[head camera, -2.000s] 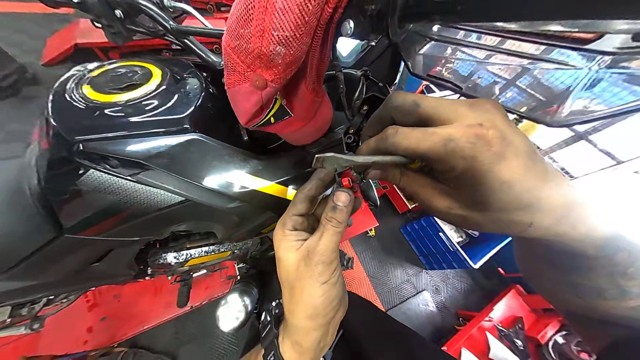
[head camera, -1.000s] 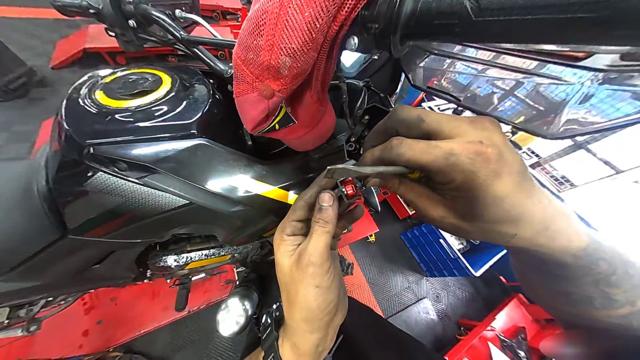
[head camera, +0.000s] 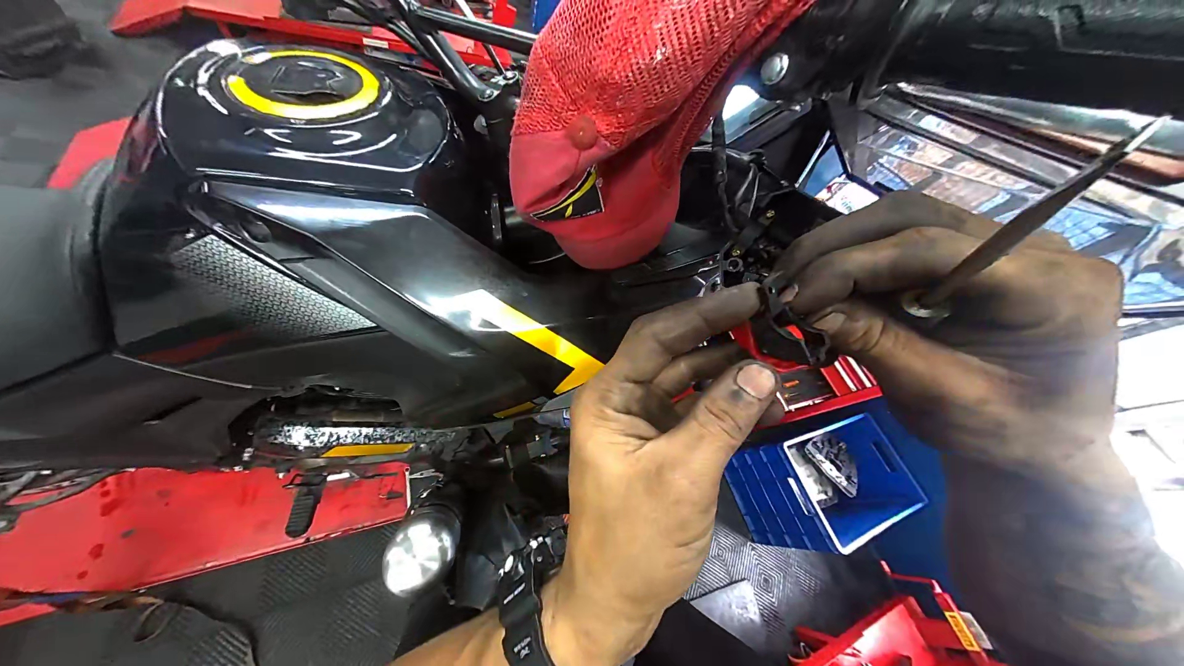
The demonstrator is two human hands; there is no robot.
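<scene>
A small black curved clamp-like part (head camera: 794, 324) is pinched between both hands, in front of the motorcycle. My left hand (head camera: 666, 435) grips its left end with the fingertips, thumb raised. My right hand (head camera: 943, 305) holds its right side with thumb and fingers, while a thin metal tool with a flat blade (head camera: 1027, 222) is tucked in that hand and points up to the right. Both hands are dark with grime. Behind them stands a black motorcycle fairing (head camera: 370, 268) with a yellow stripe. What the tool's other end looks like is hidden by the palm.
A red mesh cap (head camera: 610, 157) hangs just above and left of the hands. The black fuel tank (head camera: 305, 120) lies to the left. Below right are a blue bin (head camera: 860, 481) with metal parts, a red tool tray (head camera: 842, 379) and a red container (head camera: 897, 634) on the floor.
The metal tool, earlier held flat against the small part, now points up and right from my right hand. My left thumb has come away from the part. The view has shifted somewhat.
</scene>
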